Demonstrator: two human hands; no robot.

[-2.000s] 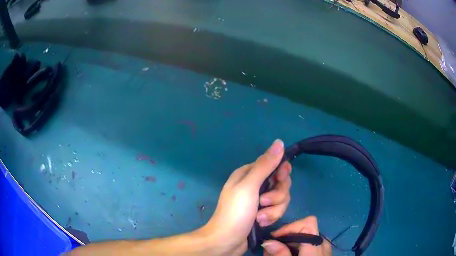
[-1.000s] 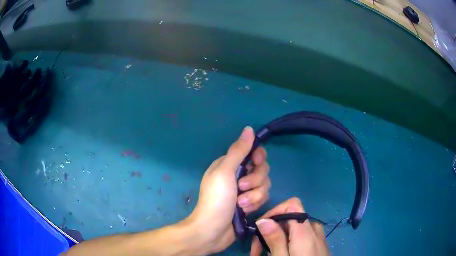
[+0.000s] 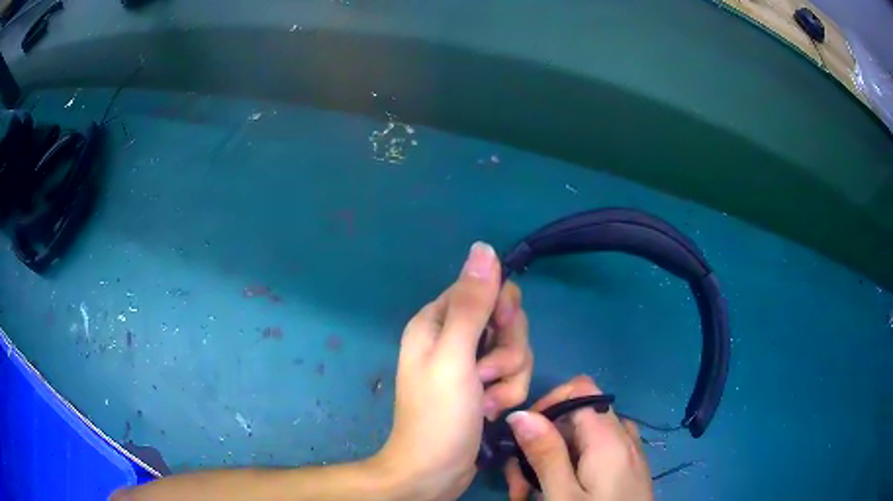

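A black padded headband (image 3: 627, 227) arches over the bench, its free end at the right. My left hand (image 3: 455, 367) is closed around its left end. My right hand (image 3: 587, 450) pinches a thin black C-shaped yoke (image 3: 578, 403) close to that end, below my left fingers. The joint between headband and yoke is partly hidden by my fingers, so I cannot tell whether they are joined. A thin black wire (image 3: 651, 425) runs between the yoke tip and the headband's free end.
A pile of black curved parts (image 3: 54, 196) lies on the green bench (image 3: 245, 235) at the left. A blue tote (image 3: 49, 431) is at the lower left. A raised green ledge (image 3: 548, 117) crosses behind, with a wooden worktop (image 3: 842, 59) and a small black part (image 3: 810, 24) beyond.
Both hands and the headband have shifted left and up in view since the earliest frame. The yoke in my right hand has tilted, its tip now higher. Both grips stay closed.
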